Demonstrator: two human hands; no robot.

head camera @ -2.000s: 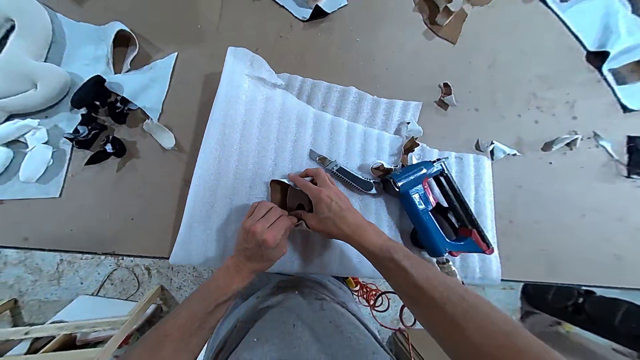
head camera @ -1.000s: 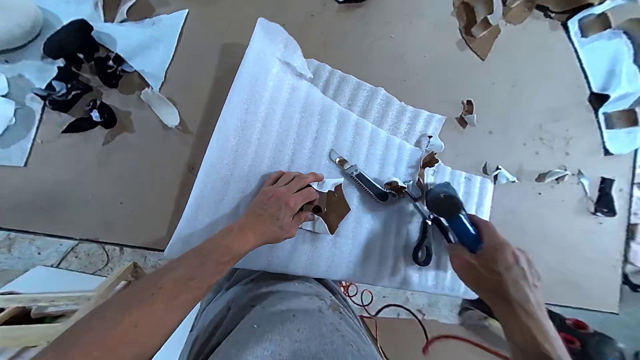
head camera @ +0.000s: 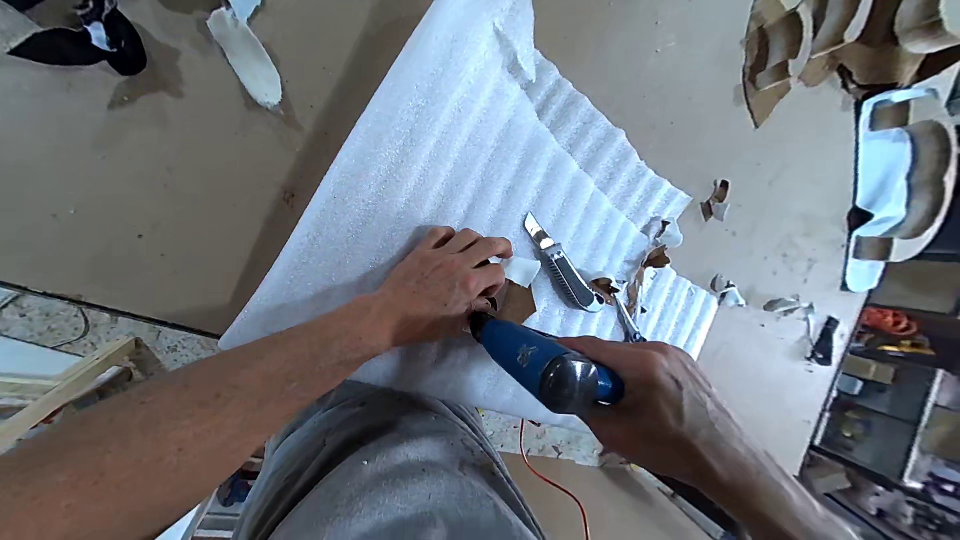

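Note:
My right hand (head camera: 645, 397) grips a blue pneumatic stapler (head camera: 536, 360), its nose against a small workpiece (head camera: 516, 304) with a brown face and a white flap. My left hand (head camera: 442, 289) presses that piece on the white foam sheet (head camera: 420, 172), fingers curled over its left side. The spot where the nose meets the piece is partly hidden by my fingers. Just right of the piece lies a snap-off utility knife (head camera: 564, 266), blade out. Scissors (head camera: 627, 319) rest beyond it, their handles hidden behind the stapler and my right hand.
Brown and white offcuts (head camera: 654, 255) lie at the foam's right edge, more scraps (head camera: 718, 201) beyond. A pale strip (head camera: 247, 60) and black pieces (head camera: 112, 45) are at upper left. Cut, curved pieces (head camera: 892, 180) are at the right. An orange hose (head camera: 551, 480) hangs below the table edge.
My right hand has left the workpiece, taken hold of the stapler that lay on the foam, and brought its nose to the piece. My left hand stays at the piece.

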